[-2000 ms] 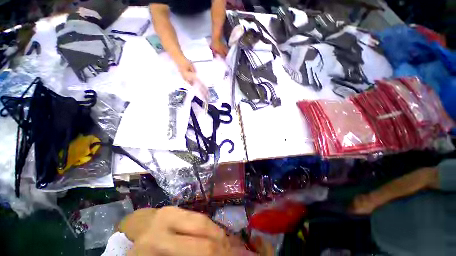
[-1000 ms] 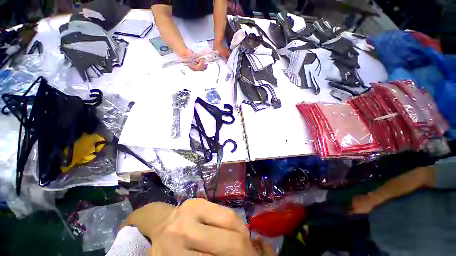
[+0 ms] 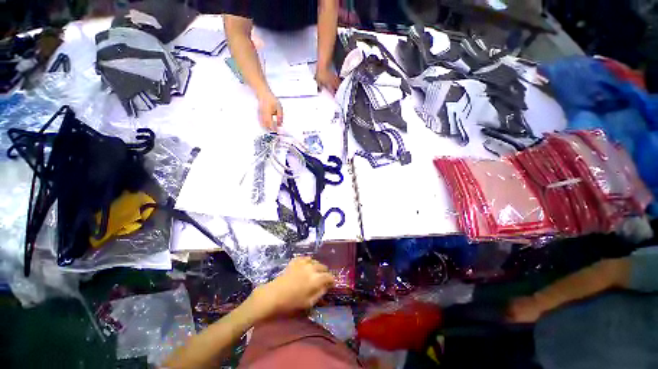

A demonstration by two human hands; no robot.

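My left hand point(image 3: 306, 283) is at the bottom centre, in front of the table edge, with its fingers curled. Its palm side is hidden, so I cannot tell if it holds something. My right hand is not in view. Black hangers point(image 3: 312, 189) lie at the table's front edge, beyond my hand. A pale cord coil point(image 3: 288, 155) hangs or lies over the white paper point(image 3: 216, 173) and the hangers, below another person's hand point(image 3: 270, 115). Crumpled clear plastic point(image 3: 252, 256) hangs over the edge near my hand.
Black hangers and a yellow item point(image 3: 123, 218) are at left. Red-edged packed garments point(image 3: 505, 191) are at right, striped knit pieces point(image 3: 379, 108) behind. A person stands across the table. A person's grey-sleeved arm point(image 3: 570, 290) reaches in from the right, near a red bundle point(image 3: 400, 324).
My left hand has moved forward and up, away from the camera, and reddish cloth shows below it. The other person's hand has brought the pale coil towards the hangers.
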